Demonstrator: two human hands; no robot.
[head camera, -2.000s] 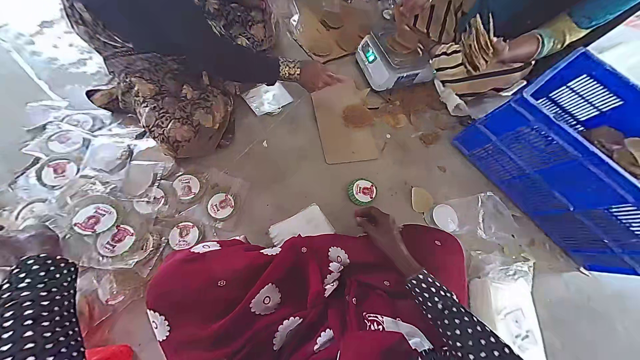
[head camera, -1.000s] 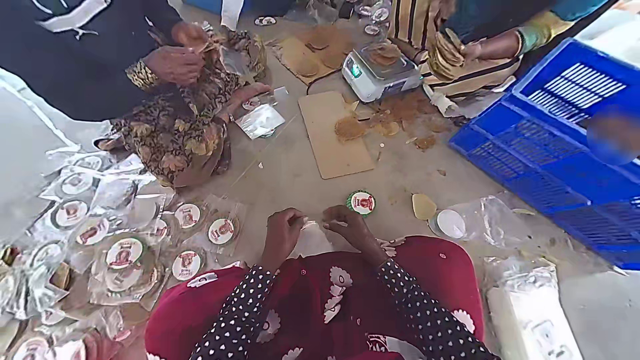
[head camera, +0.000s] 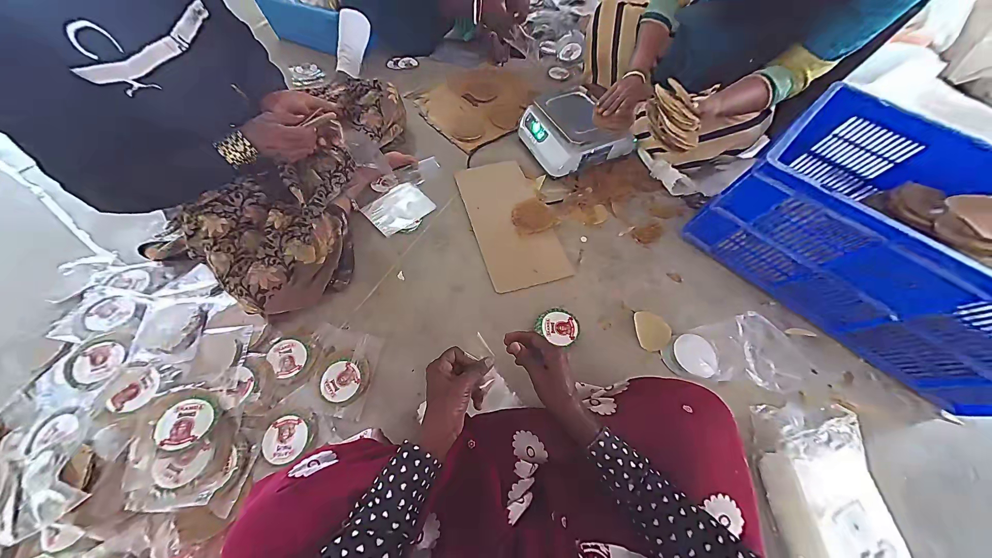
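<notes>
My left hand (head camera: 453, 387) pinches the edge of a clear plastic bag (head camera: 496, 391) over my lap. My right hand (head camera: 540, 364) is raised beside it with thumb and forefinger close together; whether it touches the bag I cannot tell. Just beyond my right fingers lies a stack of round printed labels (head camera: 557, 328) with a green edge. A tan disc (head camera: 652, 331) and a white round disc (head camera: 695, 355) on clear plastic lie to the right. Many clear bags with round red-and-white labels (head camera: 185, 424) spread over the floor at the left.
A cardboard sheet (head camera: 508, 232) lies ahead, near a digital scale (head camera: 575, 132) where a person holds brown discs (head camera: 673, 116). Another person sits at the left, handling a thin item. A blue plastic crate (head camera: 845, 232) stands right; a pack of plastic bags (head camera: 829, 480) lies below it.
My left hand has come from the far left to my lap, near my right hand. Over the last second my hands have moved slightly apart. The person at the left has drawn back from the cardboard.
</notes>
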